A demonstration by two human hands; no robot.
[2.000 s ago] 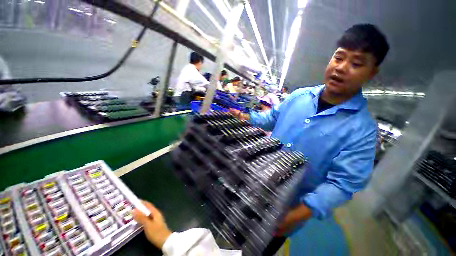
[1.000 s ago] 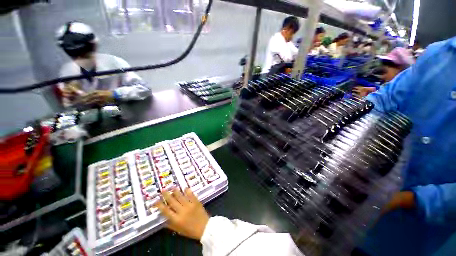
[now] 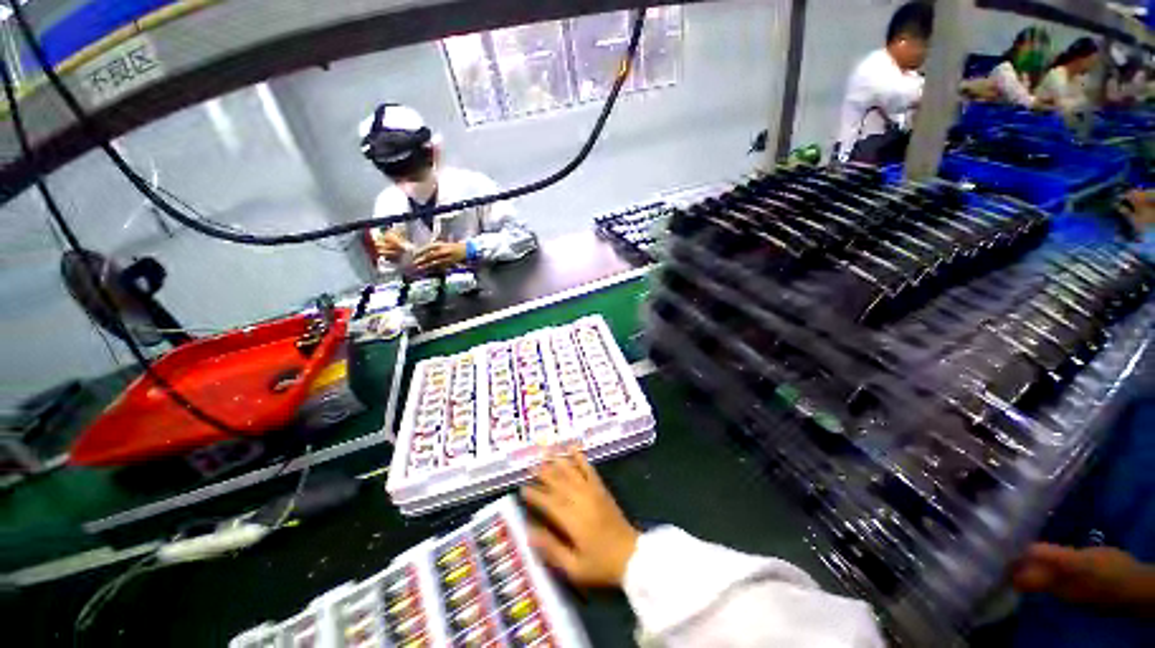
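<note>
A white component tray (image 3: 526,468), stacked on a similar one, lies on the dark bench with rows of small white or silver cylindrical parts marked red and yellow. A nearer white tray (image 3: 517,525), cut off by the bottom edge, holds darker parts with red and yellow. My right hand (image 3: 580,522) is palm down with fingers apart, its fingertips at the far tray's front edge and its thumb side by the near tray's right edge. It holds nothing that I can see. My left hand is out of the picture.
A tall stack of clear trays with black parts (image 3: 887,329) stands at right, with a person's hand (image 3: 1089,572) beside it. A red-orange bin (image 3: 215,386) and a white cabled tool (image 3: 213,542) lie left. A masked person (image 3: 437,215) works across the green belt. A black cable hangs across.
The view has turned left, bringing the red bin and near tray into view. The clear stack now stands closer beside the trays. My right hand has moved from on the tray's parts to its front edge.
</note>
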